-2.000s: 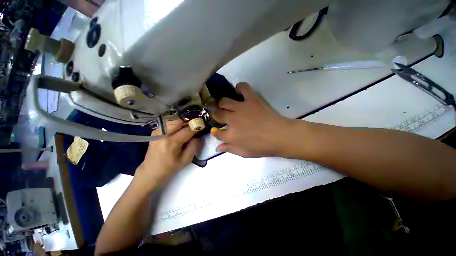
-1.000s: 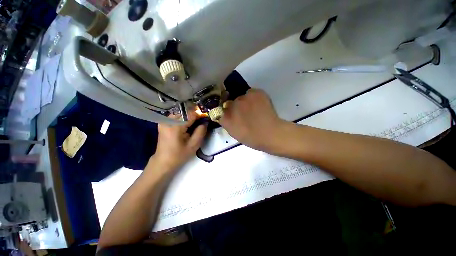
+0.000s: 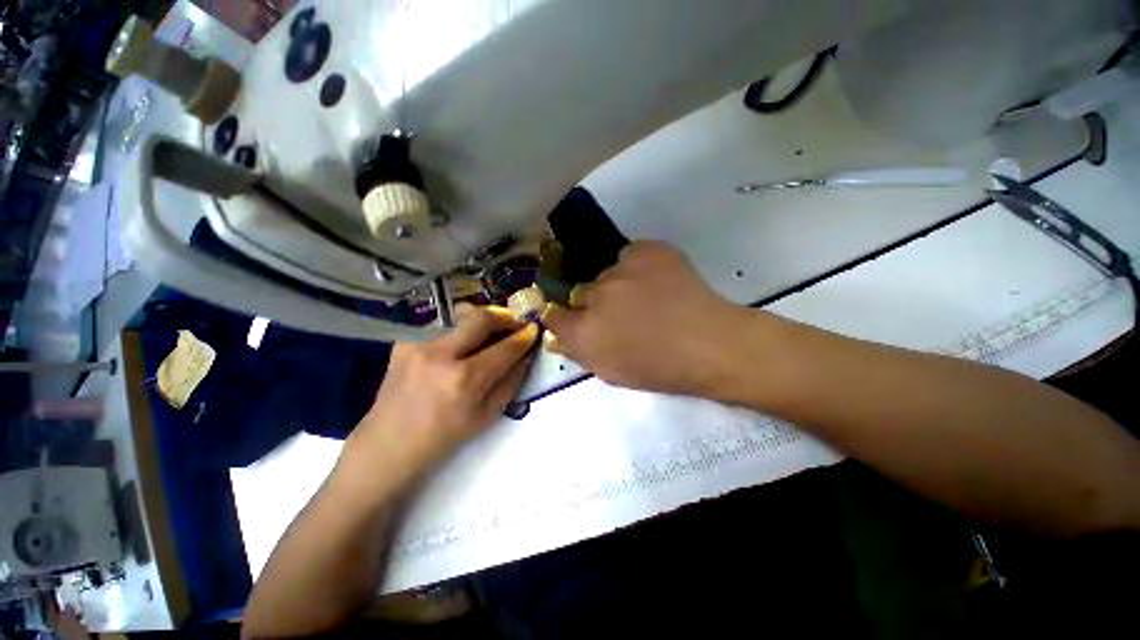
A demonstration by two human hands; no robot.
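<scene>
A dark navy garment piece point(image 3: 584, 234) lies under the head of the white sewing machine point(image 3: 500, 88), with more navy cloth heaped at the left. My left hand point(image 3: 440, 381) is at the needle area, its fingertips pinching the cloth edge in front of the small ribbed knob point(image 3: 526, 303). My right hand point(image 3: 644, 318) is just right of that knob, fingers curled on the cloth. The two hands' fingertips nearly meet. The needle and presser foot are mostly hidden by the fingers and machine parts.
Thread snips point(image 3: 1063, 224) and a thin white-handled tool point(image 3: 863, 179) lie on the right. Black loops point(image 3: 790, 85) show behind the bed. A tan tag point(image 3: 185, 369) and a small white label point(image 3: 258, 331) lie on the navy cloth. Another machine point(image 3: 56, 523) stands at far left.
The view has shifted slightly. My left fingers have come forward from beside the foot to the front of the knob, closer to my right fingertips. The yellow light at the foot is now mostly covered.
</scene>
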